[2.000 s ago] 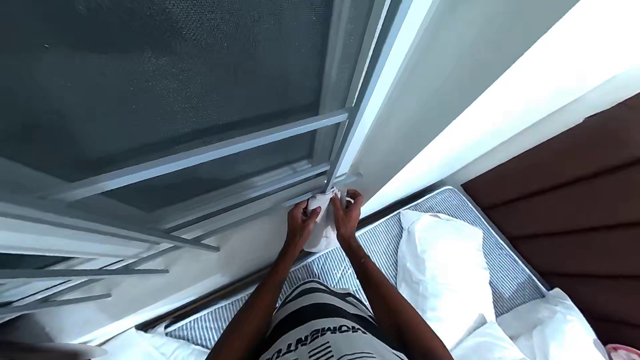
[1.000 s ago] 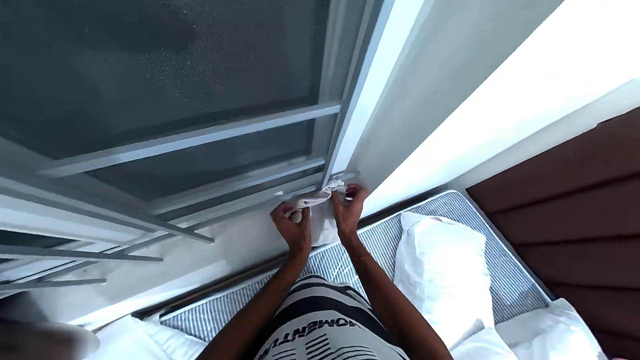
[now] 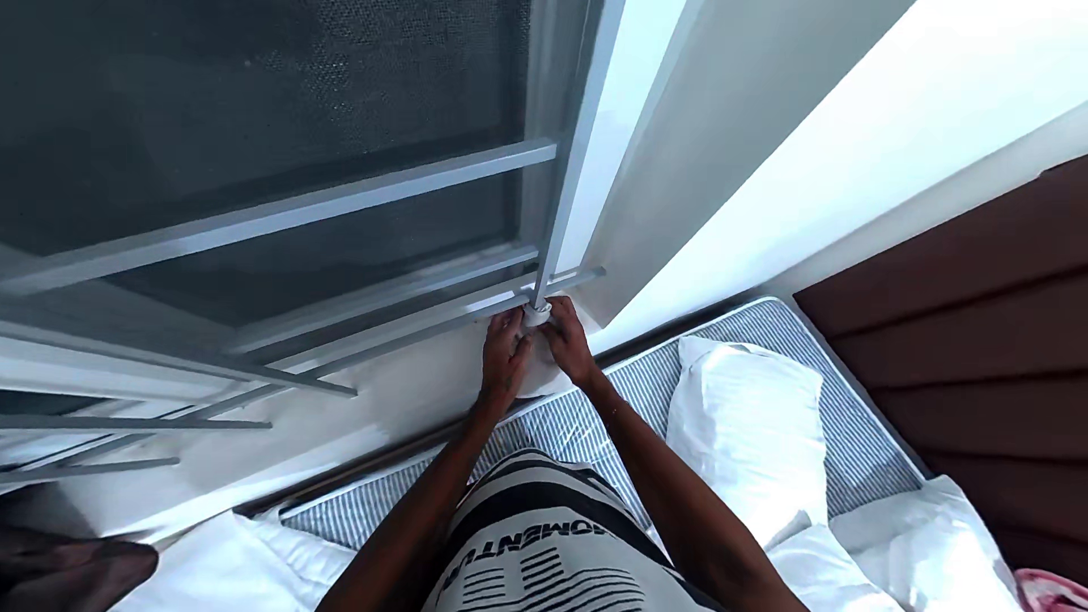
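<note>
A white cloth (image 3: 537, 370) hangs at the lower right corner of a grey metal window grille (image 3: 340, 204), with its top wrapped around the lower end of an upright bar. My left hand (image 3: 505, 348) is at the left side of the cloth, fingers bent against it. On the other side, my right hand (image 3: 566, 336) pinches the cloth close under the bar's end. The fingertips are partly hidden behind the cloth and the hands.
Below the window lies a striped mattress (image 3: 858, 455) with white pillows (image 3: 748, 433). A brown padded headboard (image 3: 960, 357) stands at the right. Pale walls flank the window. A dark blurred object (image 3: 76, 569) is at the lower left.
One second ago a fold of the cloth was stretched out to the left in my left hand; now my hands are closer together and the cloth sits bunched around the bar's end.
</note>
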